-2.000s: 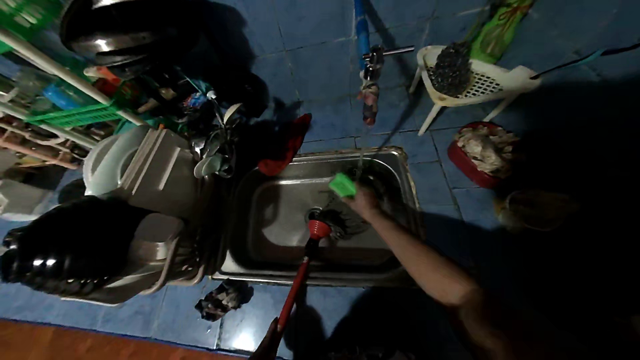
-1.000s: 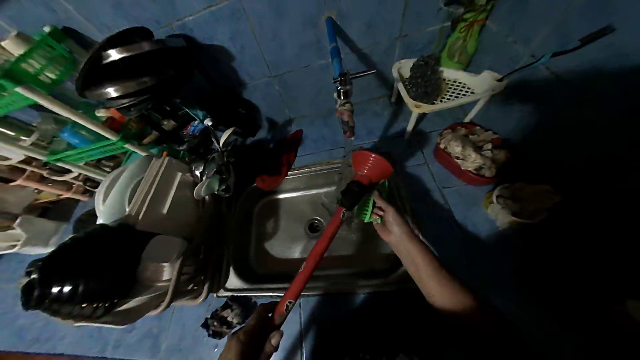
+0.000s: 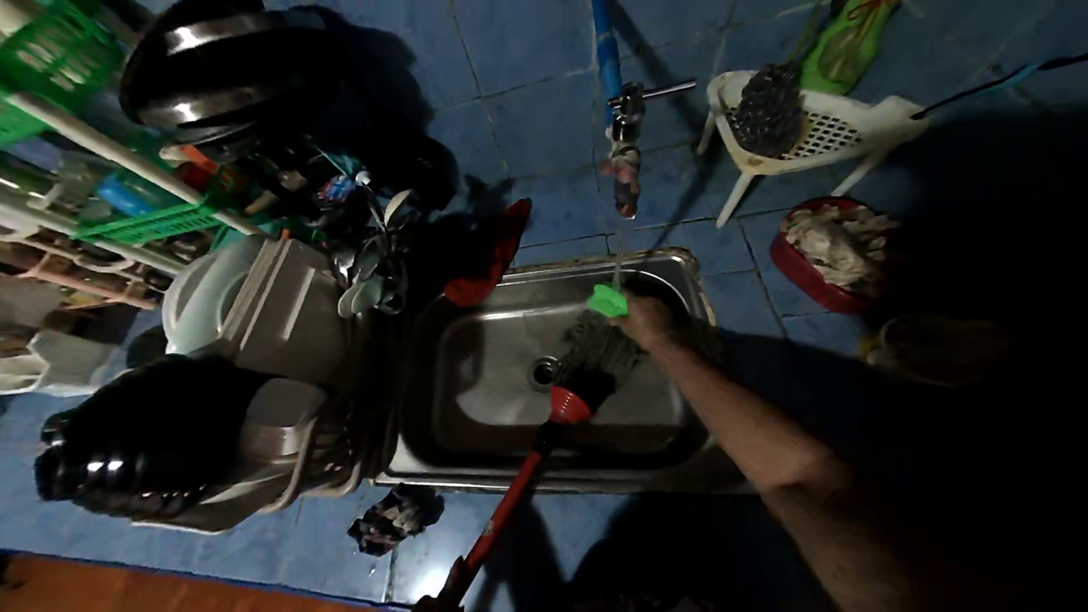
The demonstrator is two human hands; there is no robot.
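My left hand (image 3: 444, 591), mostly dark at the bottom edge, grips the red handle (image 3: 503, 517) of a brush with a red cup-shaped base (image 3: 569, 405). Its dark, splayed bristles (image 3: 602, 353) lie over the stainless steel sink (image 3: 489, 365), right of the drain (image 3: 545, 372). My right hand (image 3: 648, 321) holds a small green scrubbing brush (image 3: 608, 301) above those bristles, under the tap. Thin water runs from the faucet (image 3: 626, 183) beside the green brush. The fingers of my right hand are partly hidden in shadow.
A dish rack with a grey-white container (image 3: 285, 306) and black cookware (image 3: 161, 433) stands left. A red cloth (image 3: 493, 259) hangs at the sink's back left rim. A crumpled cloth (image 3: 396, 517) lies in front. Right are a white corner shelf (image 3: 824, 140) holding a scouring pad (image 3: 767, 110) and a red bowl (image 3: 807, 272).
The red brush's head has come down from near the faucet into the sink, with its bristles now showing. My right hand with the green brush now shows above them.
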